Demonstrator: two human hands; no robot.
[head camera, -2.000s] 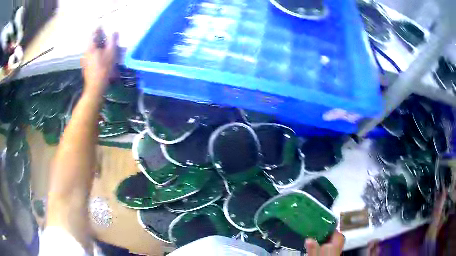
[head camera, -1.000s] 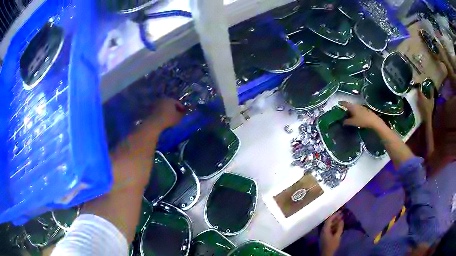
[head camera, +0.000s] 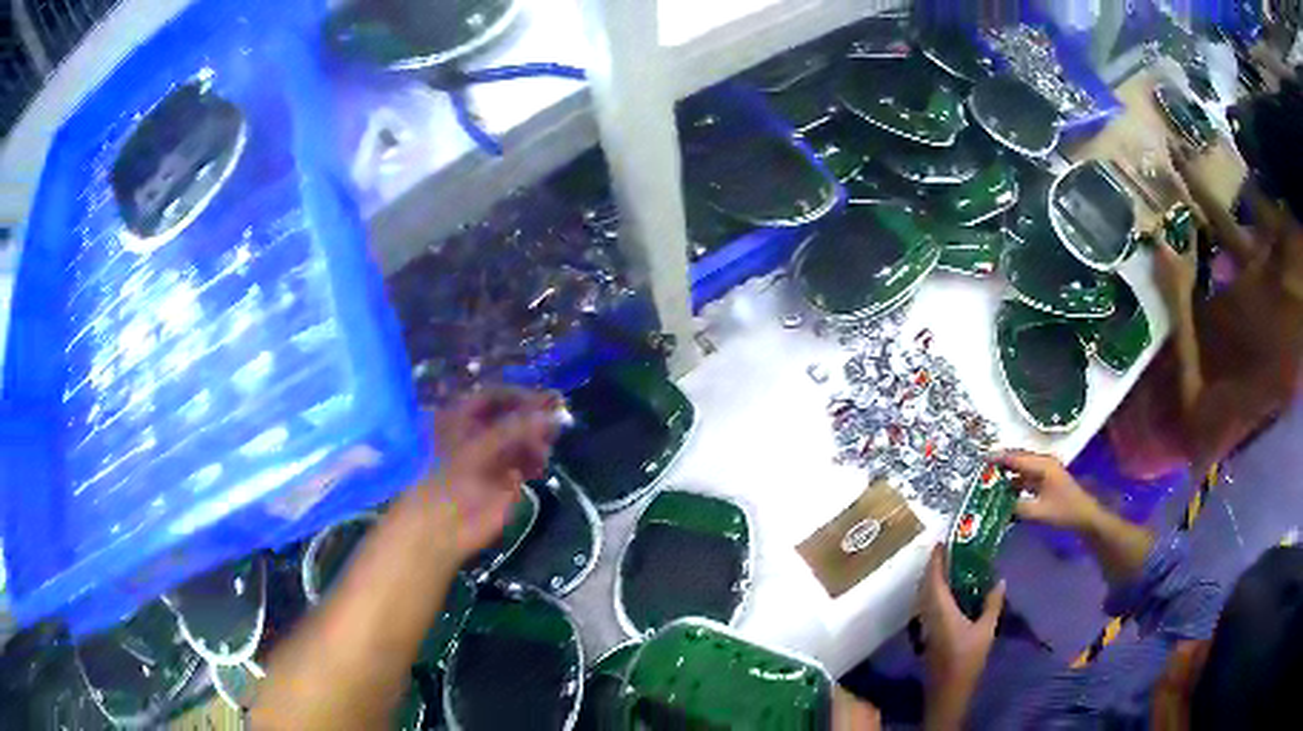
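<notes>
My left hand (head camera: 493, 450) reaches in from the lower left, in front of the blue parts bin. Its fingers are curled and blurred. A tiny bright spot shows at the fingertips, but I cannot tell whether they hold a part. A green casing (head camera: 726, 686) with a silver rim is at the bottom edge, green side up and partly cut off. My right hand (head camera: 855, 713) is at its right edge, only a small part of it in view, gripping it.
A large blue tray (head camera: 379, 336) holding one casing stands at the left. Green casings (head camera: 683, 564) overlap on the bench. A shiny parts pile (head camera: 907, 414) lies beside a brown card (head camera: 862, 538). A white post (head camera: 643, 172) rises mid-view. At the right, another person's hands (head camera: 960, 621) hold a casing.
The view has swung right since the oldest frame. My left hand has come back from over the parts bin. The casing at the bottom edge shows more. The neighbour now holds a casing in both hands.
</notes>
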